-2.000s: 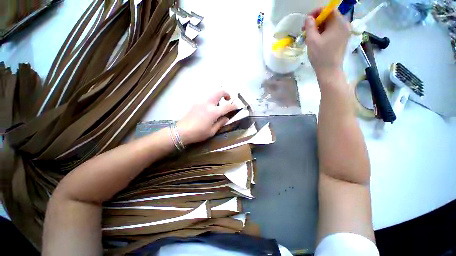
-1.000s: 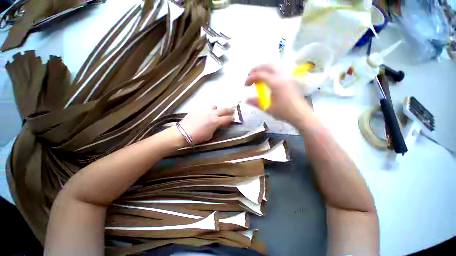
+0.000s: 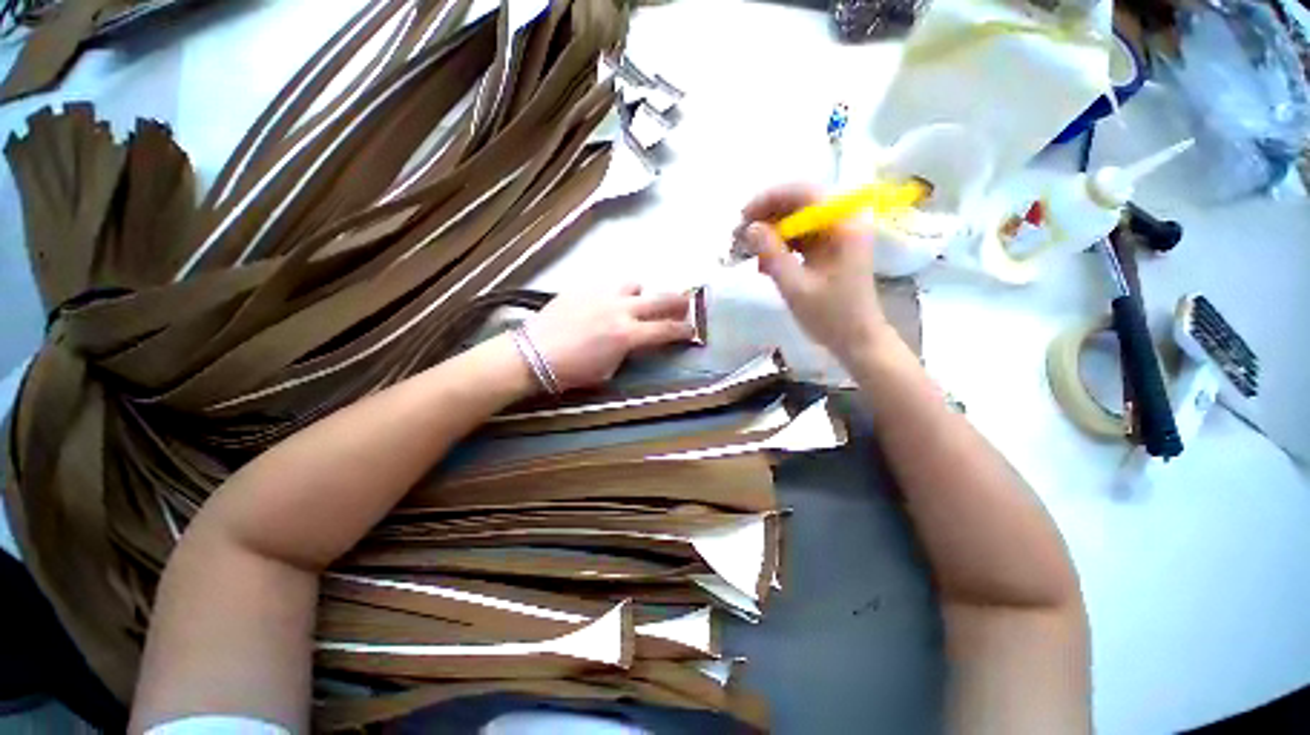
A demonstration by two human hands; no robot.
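My left hand (image 3: 611, 338) lies flat over a brown leather strap just beyond the board, its fingertips pressing the strap beside its flared end (image 3: 698, 317). My right hand (image 3: 822, 266) holds the yellow-handled glue brush (image 3: 826, 214) like a pen, up and to the right of that end; its bristles are near the fingertips, a little away from the strap. Many brown straps with white flared tips (image 3: 737, 557) lie on the dark grey work board (image 3: 848, 574) nearer to me. A large bundle of straps (image 3: 287, 323) spreads at the left.
A white glue pot (image 3: 920, 259) stands behind my right hand. Right of it are a translucent glue bottle (image 3: 1070, 216), a masking tape roll (image 3: 1085, 376), a black-handled tool (image 3: 1145, 376) and a wire brush (image 3: 1218, 345). A pale sheet (image 3: 991, 72) lies at the back.
My right hand has come from the glue pot with the brush toward the strap end. Since one second ago, it has shifted slightly right. My left hand stays on a strap, whose end now points toward the brush.
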